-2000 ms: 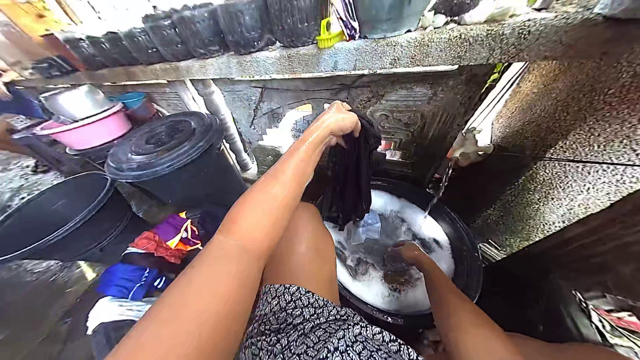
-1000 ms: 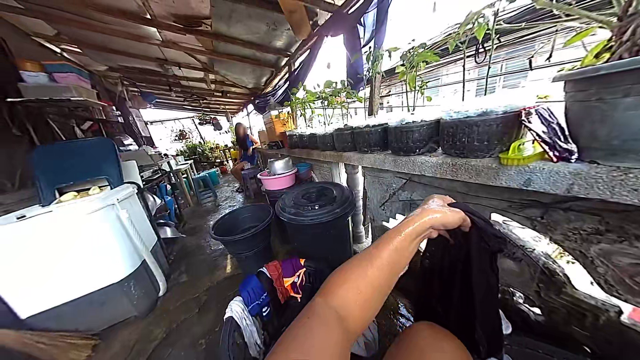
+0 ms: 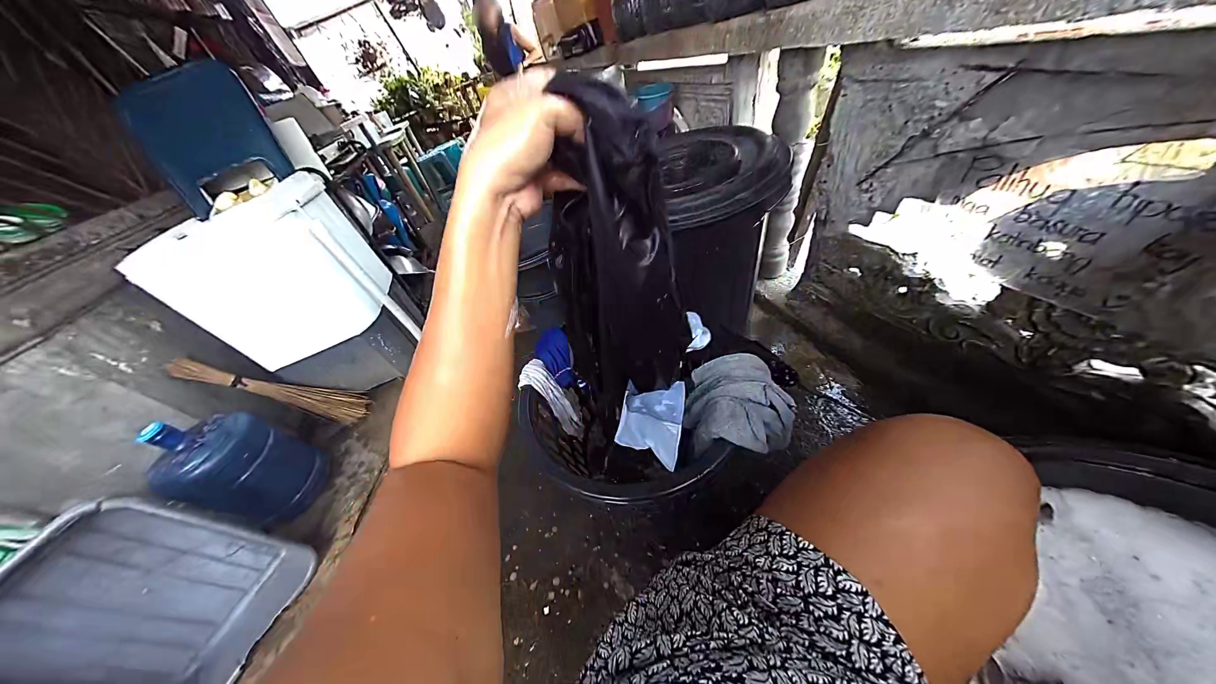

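Note:
My left hand [image 3: 527, 138] grips the top of a wet black garment [image 3: 627, 247], which hangs down over a dark laundry basket [image 3: 622, 496]. Grey cloth [image 3: 741, 404], a blue cloth [image 3: 554, 356] and striped white fabric [image 3: 549, 394] lie in the basket. A light-blue piece [image 3: 654, 423] shows at the garment's lower end; whether it is attached to it, I cannot tell. My right hand is out of view. At the right edge stands a black tub [image 3: 1130, 467] with white suds [image 3: 1121, 579] in it, beside my bent knee.
Behind the basket stands a lidded black bin [image 3: 727, 180]. To the left are a white-topped washing machine [image 3: 256, 266], a stick broom [image 3: 275, 388], a blue water jug [image 3: 237, 467] and a grey plastic lid or tray [image 3: 142, 594]. A concrete wall [image 3: 950, 104] runs along the right. A person [image 3: 501, 43] is far back.
The black garment has moved from above the sudsy tub to above the laundry basket, held in my left hand. My right hand, in the suds two seconds ago, has left view. The view has swung left.

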